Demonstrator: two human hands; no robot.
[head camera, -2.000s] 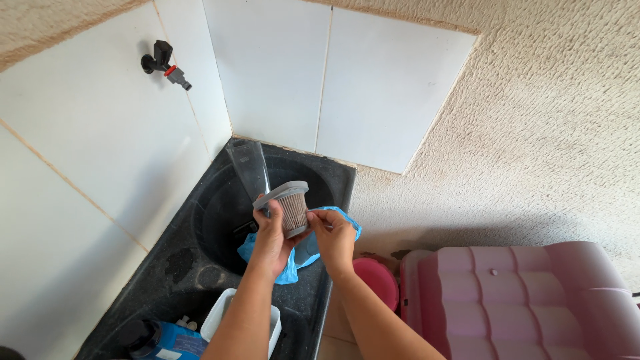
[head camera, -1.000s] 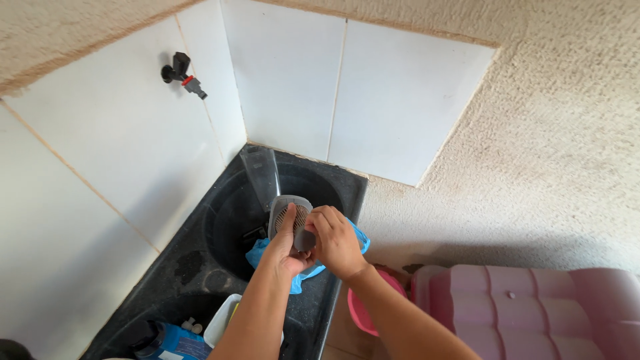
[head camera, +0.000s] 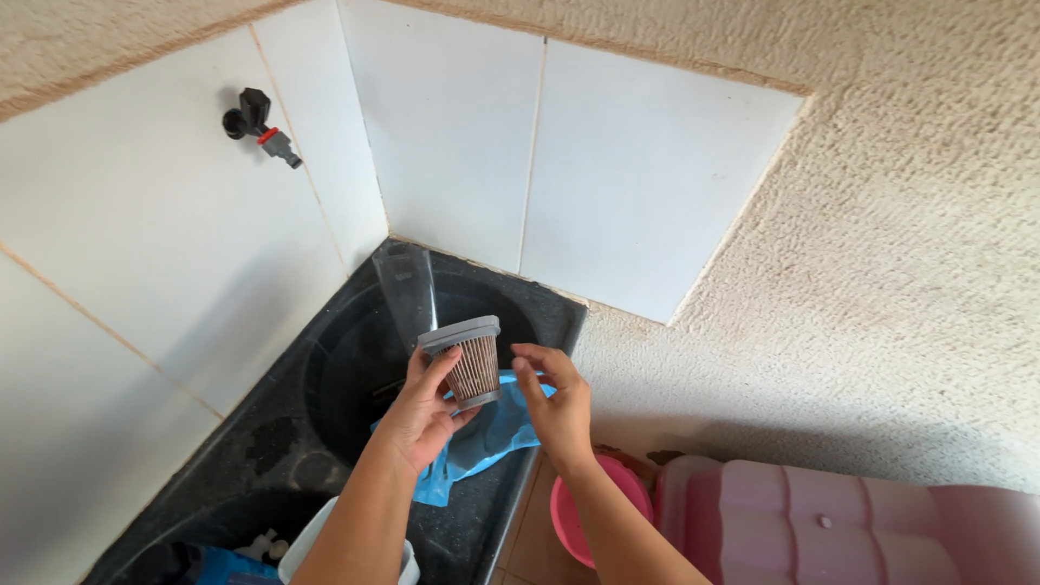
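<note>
My left hand (head camera: 424, 409) holds a pleated vacuum cleaner filter (head camera: 474, 367) with a grey plastic rim, its wide end up and slightly tilted. Brownish dirt shows between the pleats. Just right of the filter is my right hand (head camera: 561, 396), apart from it, fingers bent and thumb near the index finger. Beneath both hands a blue plastic bag (head camera: 487, 443) lies over the edge of the black sink basin (head camera: 345, 357). A clear plastic container (head camera: 409, 292) leans in the basin behind the filter.
A black tap (head camera: 258, 122) with a grey hose connector juts from the white tiled wall. At the lower left, a white tub (head camera: 410, 566) and a blue package (head camera: 231, 566) are in a second basin. A pink bucket (head camera: 593, 520) and a pink plastic object (head camera: 821, 524) stand right of the sink.
My right hand, at the filter in both earlier frames, is now apart from it on the right. One second ago the filter's end faced up toward the view; now its pleated side shows.
</note>
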